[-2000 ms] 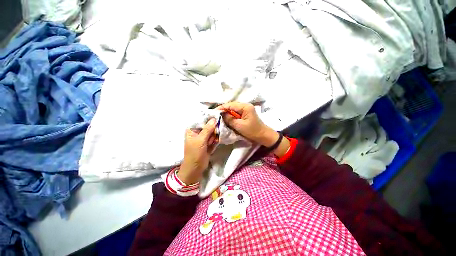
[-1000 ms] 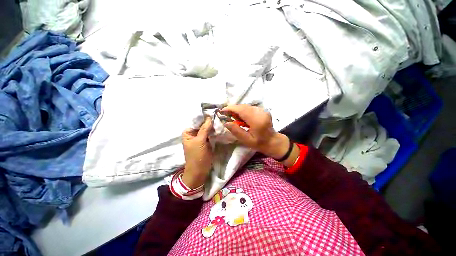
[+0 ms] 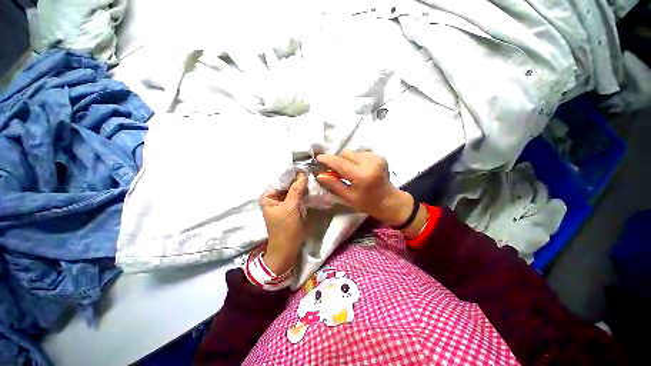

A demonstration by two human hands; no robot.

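Note:
An off-white garment (image 3: 214, 171) lies spread on the table in front of me, its near part hanging toward my lap. My left hand (image 3: 284, 214) pinches a small folded piece of it at the fingertips. My right hand (image 3: 360, 184) is closed around thread snips (image 3: 330, 174); only their red-orange handle shows clearly between the fingers. The right fingertips touch the same folded piece, just above and right of the left fingertips. The blades and any thread end are too small to tell.
A blue garment heap (image 3: 64, 164) lies at left. Pale garments with dark buttons (image 3: 500, 86) are layered at upper right, and another pale heap (image 3: 78, 28) is at upper left. A blue crate (image 3: 579, 187) with pale cloth stands right of the white table (image 3: 121, 307). A checked apron (image 3: 400, 307) covers my lap.
My right hand has moved slightly right and turned, and less of the snips' handle shows. The left hand still pinches the folded piece, which has shifted a little.

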